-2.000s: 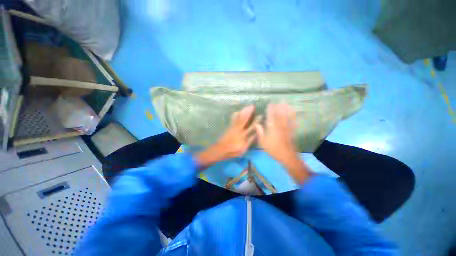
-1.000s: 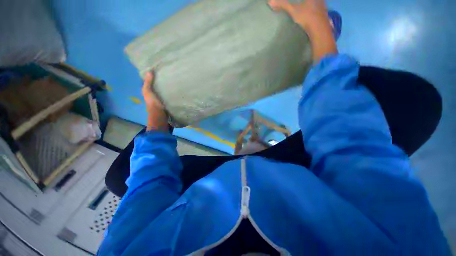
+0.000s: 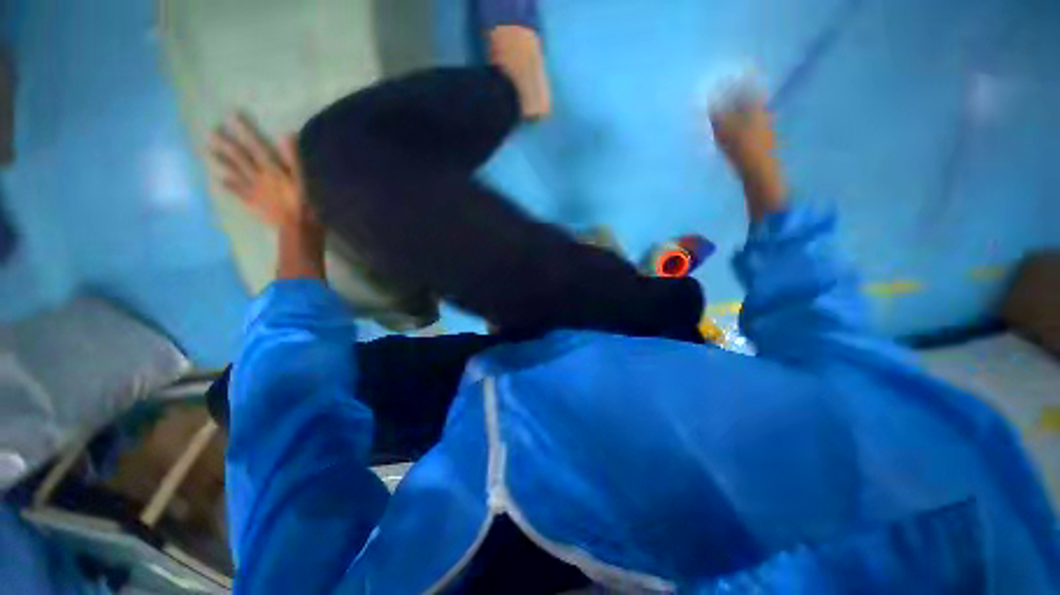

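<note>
The green wrapped parcel (image 3: 279, 58) is at the upper left, beyond my bent dark-trousered leg, which hides part of it. My left hand (image 3: 258, 174) lies flat against the parcel with its fingers spread. My right hand (image 3: 742, 116) is out over the blue floor at the upper right, away from the parcel. It is blurred, and its fingers cannot be made out clearly. A small piece with a bright red-orange ring and a blue part, perhaps a tape dispenser (image 3: 674, 262), lies on the floor just past my leg.
A whitish sack (image 3: 87, 360) and a wooden-framed stand (image 3: 180, 477) are at the lower left. A brown object (image 3: 1035, 296) is at the right edge. Yellow marks show on the glossy blue floor. The picture is blurred.
The view has swung to the right, so the parcel now shows at the upper left. My right hand has let go of it and moved away. My left hand now lies flat against it.
</note>
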